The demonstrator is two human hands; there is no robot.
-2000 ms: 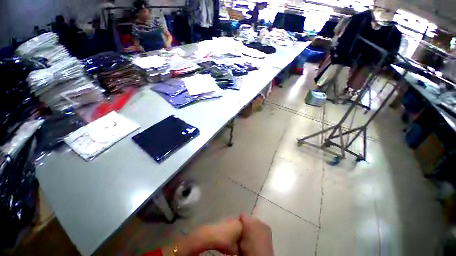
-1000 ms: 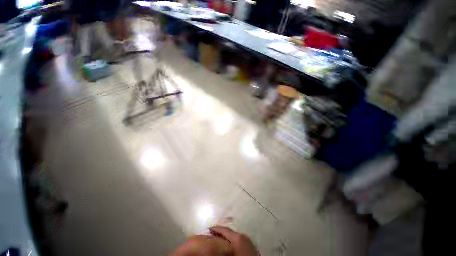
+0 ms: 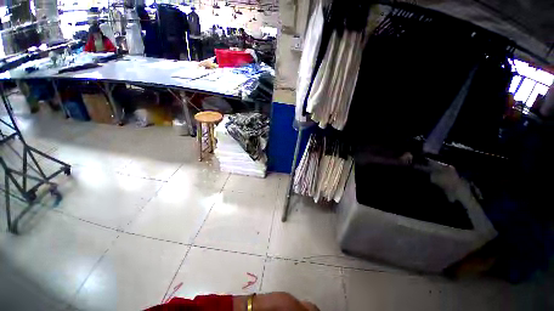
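Observation:
My left hand [image 3: 280,301] is at the bottom edge, below a red sleeve and a gold bracelet. It is partly cut off by the edge, and its fingers and palm are hidden, so I cannot tell whether it holds anything. My right hand is not in view. Pale floor tiles [image 3: 212,212] lie in front of me. A grey-white bin [image 3: 395,238] with black contents stands at the right.
A rack pole [image 3: 292,176] stands beside hanging white garments [image 3: 334,79] and black ones. A wooden stool [image 3: 209,118] stands beside a white stack [image 3: 242,159]. A long table [image 3: 140,71] runs behind, with a person in red [image 3: 100,42]. A metal trolley [image 3: 30,161] is left.
The view has swung right, from the garment table past the aisle to the hanging racks and bin. My hands, joined in front earlier, have dropped lower; only the left one shows now.

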